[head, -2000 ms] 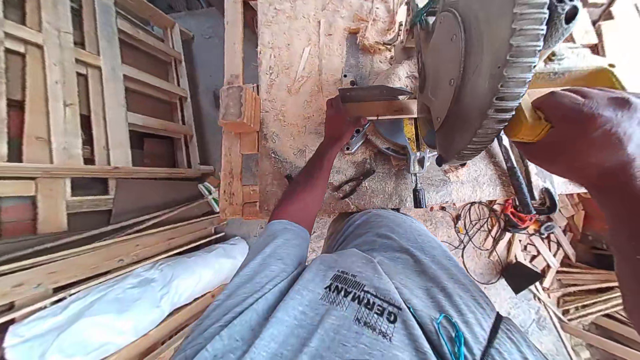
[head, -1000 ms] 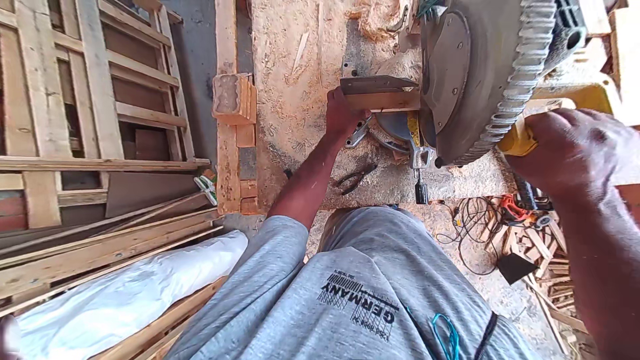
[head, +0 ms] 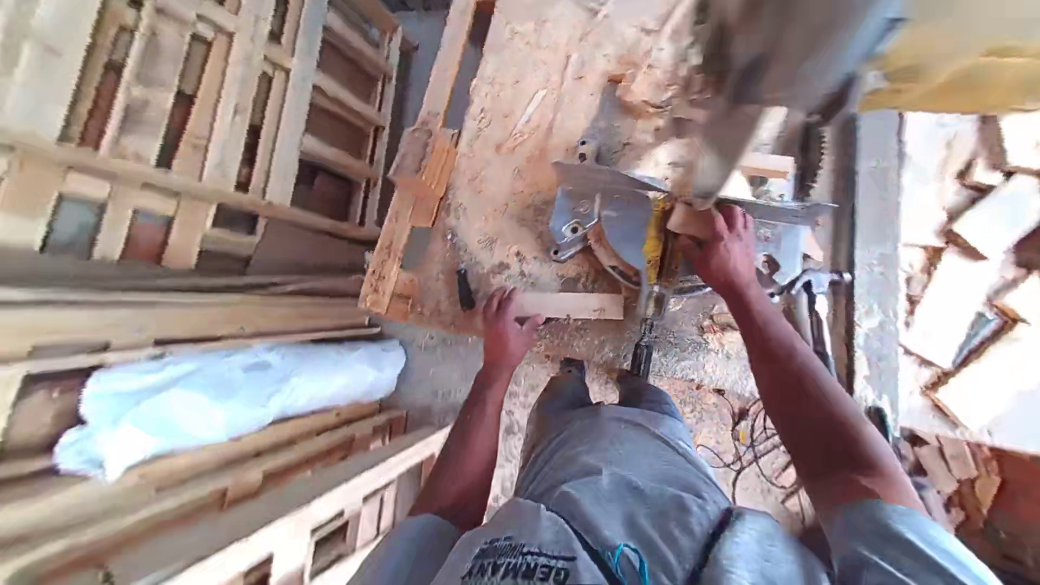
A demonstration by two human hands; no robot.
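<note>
My left hand [head: 509, 331] rests on the left end of a short wooden board [head: 573, 306], which lies near the front edge of the dusty workbench [head: 520, 179]. My right hand [head: 725, 248] grips a small wood block [head: 691, 221] against the metal fence [head: 780, 211] of a miter saw. The saw's base [head: 605, 227], with a yellow insert [head: 656, 236], sits between my hands. Its head [head: 780, 49] is raised and blurred at the top. Pliers with a dark handle [head: 465, 289] lie left of my left hand, only partly visible.
Wooden pallets [head: 244, 122] stand at the left, above a white wrapped bundle [head: 244, 398]. A pallet-like frame [head: 390, 244] borders the bench's left side. Wood offcuts [head: 959, 284] are piled at the right. Cables [head: 751, 447] lie on the floor near my legs.
My right hand has left the saw's handle and now holds a block at the fence. My left hand has moved from the fence to a board near the front edge. The view has shifted.
</note>
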